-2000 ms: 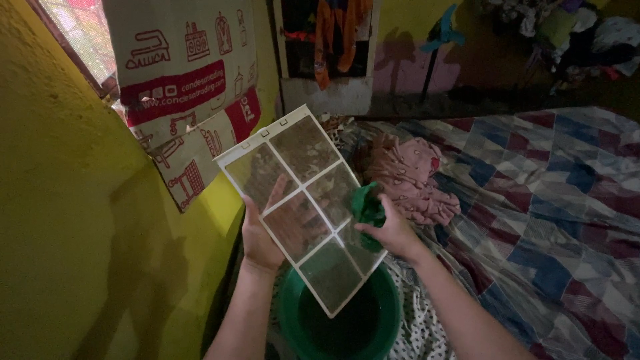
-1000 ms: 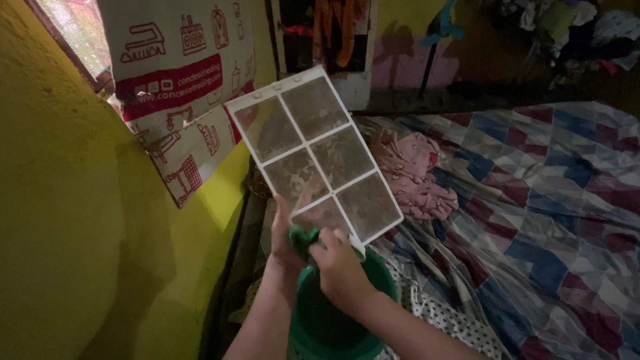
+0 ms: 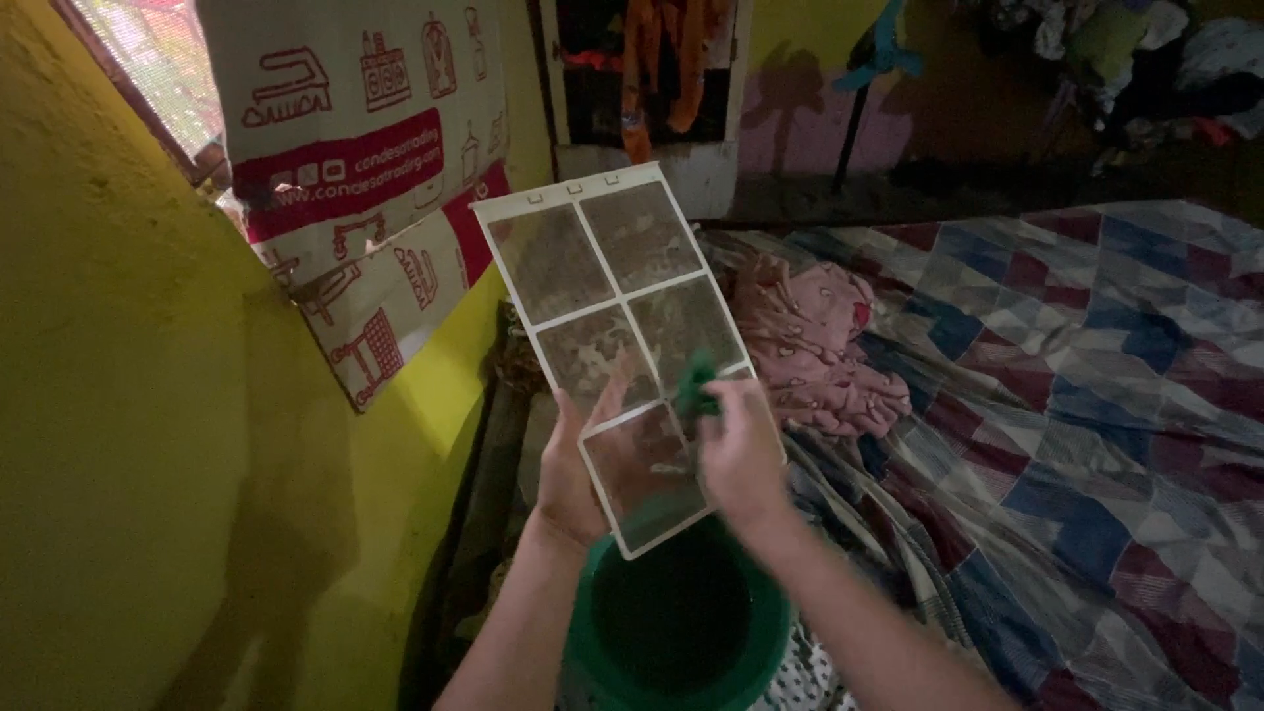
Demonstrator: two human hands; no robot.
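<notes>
A white-framed mesh air filter (image 3: 620,296), divided into several panels, is held tilted over a green plastic bucket (image 3: 780,617). My left hand (image 3: 578,474) holds its lower left side, with some fingers seen through the mesh behind it. My right hand (image 3: 736,444), slightly blurred, grips a green scrubbing pad or cloth (image 3: 699,383) against the right part of the filter's face. Pale, patchy suds or wet marks show on the middle panels. The inside of the bucket is dark, and its contents cannot be made out.
A bed or mat with a patchwork-patterned sheet (image 3: 1086,395) spreads to the right, a crumpled pink cloth (image 3: 815,346) near its left edge. On the left are a yellow wall (image 3: 118,395) and a hanging printed sheet (image 3: 365,197). Orange cloth (image 3: 662,69) hangs at the back; a stand fan (image 3: 879,59) is beside it.
The green pad and my right hand have moved up the filter from its lower edge, where they were a second ago. My left hand still holds the filter, whose tilt has changed.
</notes>
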